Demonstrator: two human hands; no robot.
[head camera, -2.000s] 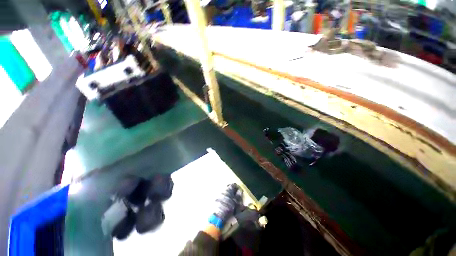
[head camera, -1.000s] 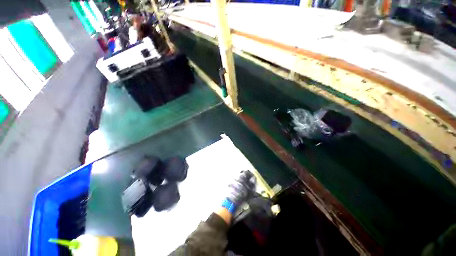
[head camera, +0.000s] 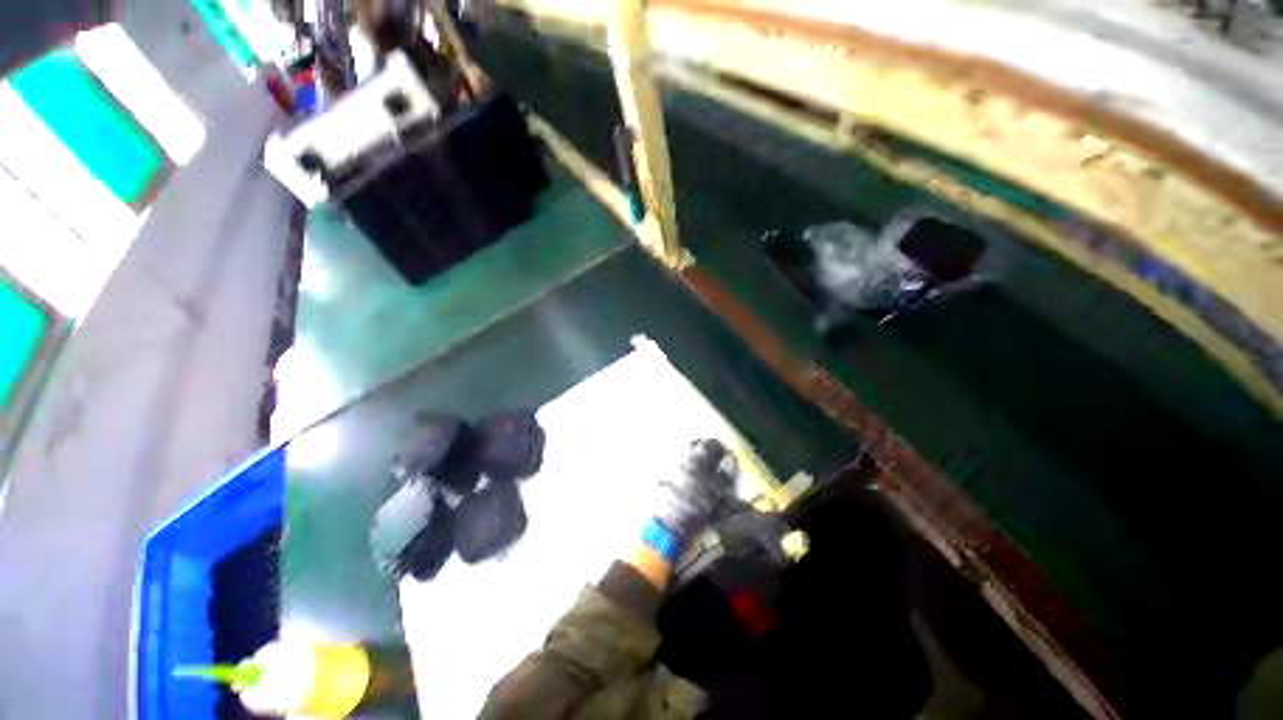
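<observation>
My left hand (head camera: 697, 481), in a grey-white glove with a blue band at the wrist, is over the right edge of the white sheet (head camera: 577, 591). Its fingers are small and blurred, so its grip cannot be told. A dark grey shape (head camera: 746, 540) with a pale knob lies against it; I cannot tell what it is. I cannot make out my right hand. Several black cover plates (head camera: 490, 521) lie grouped on the sheet's left edge and the green bench, one tilted and greyish. A yellow-white glue bottle (head camera: 335, 681) with a yellow-green nozzle is at the lower left.
A blue crate (head camera: 166, 591) stands at the bench's left edge. A black bin (head camera: 443, 190) with a white item on top is further along. Across the brown rail (head camera: 760, 338), a corded unit in clear plastic (head camera: 858, 267) lies on the dark green belt. A yellowish post (head camera: 640, 127) rises beyond.
The view has shifted, and the bottle, out of view in the oldest frame, now shows at the lower left. My left hand stays at the sheet's right edge.
</observation>
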